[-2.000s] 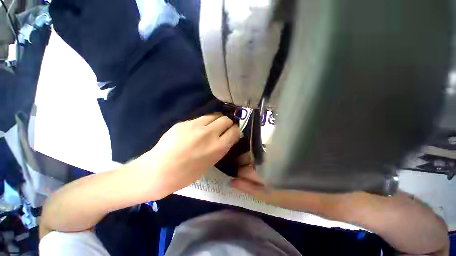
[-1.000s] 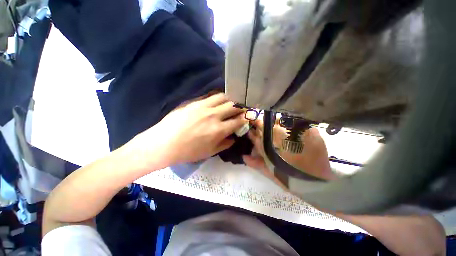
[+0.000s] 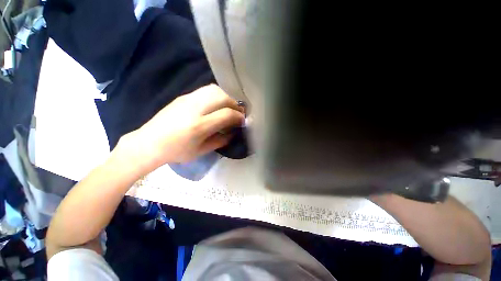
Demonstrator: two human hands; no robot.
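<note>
A dark garment piece lies left of the sewing machine head, which fills the upper right and blocks the needle area. My left hand rests on the garment piece near its edge, with bent fingers gripping the cloth close beside the machine head. A pale grey piece shows under my left hand. My right hand is hidden behind the machine head; only the forearm shows at the lower right.
The white machine table has a printed scale along its front edge. Dark and pale cloth pieces are piled at the left. A bit of blue crate shows near my lap.
The view has shifted, and the machine head now covers my right hand and the needle area. The pale grey piece shows more fully below my left hand, which is still at the cloth.
</note>
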